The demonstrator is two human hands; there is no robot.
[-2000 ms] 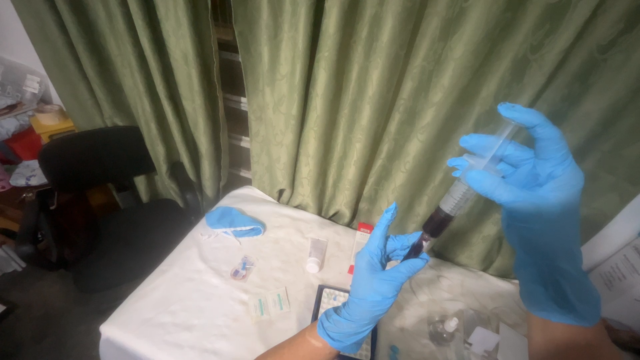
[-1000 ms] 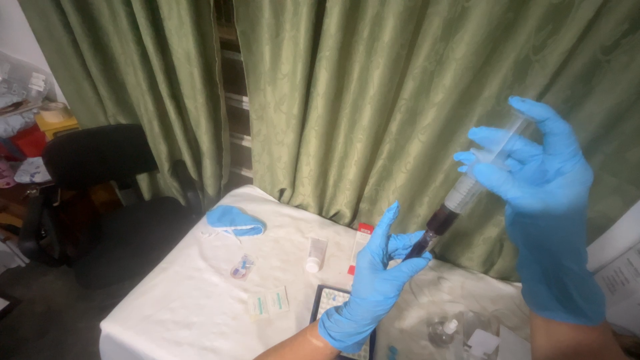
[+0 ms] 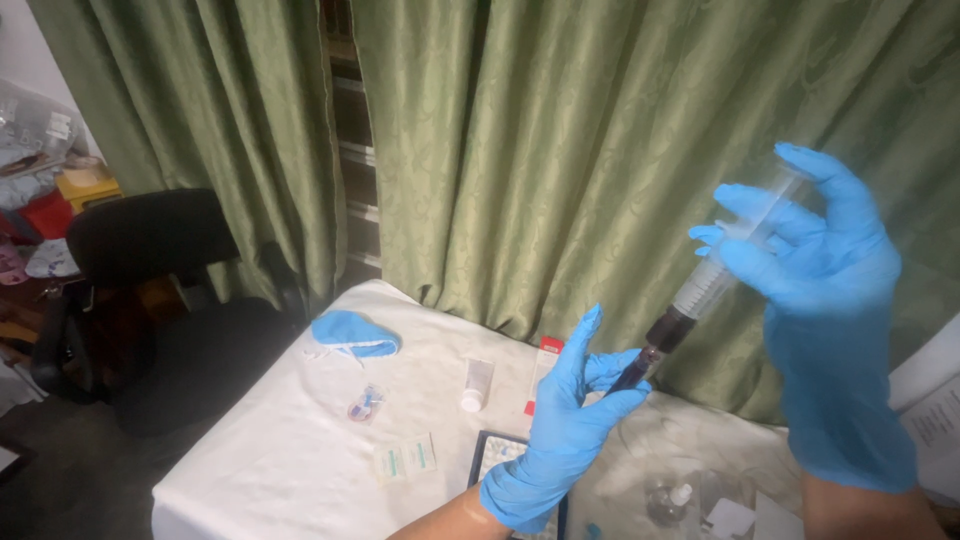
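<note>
Two hands in blue gloves are raised over a cloth-covered table. In my right hand (image 3: 810, 232) is a large clear plastic syringe (image 3: 702, 289), tilted with its tip down to the left. Dark red liquid fills the lower part of its barrel, and the plunger end reaches up toward my forefinger. Lower down, the fingers of my left hand (image 3: 570, 412) pinch a small tube or vial (image 3: 631, 373) of dark liquid. It meets the syringe's tip; the exact joint is too small to tell.
On the white tablecloth (image 3: 247, 450) lie a blue cap (image 3: 352, 334), a white tube (image 3: 476, 385), flat packets (image 3: 406, 457), a small plastic-wrapped item (image 3: 365, 405), a red-and-white box (image 3: 550, 352), a dark-rimmed tray (image 3: 477, 454) and a clear bottle (image 3: 667, 504). A black chair (image 3: 154, 236) stands left; green curtains (image 3: 600, 150) hang behind.
Less dark liquid shows in the syringe barrel than two seconds ago. Both hands keep their hold, nearly in place.
</note>
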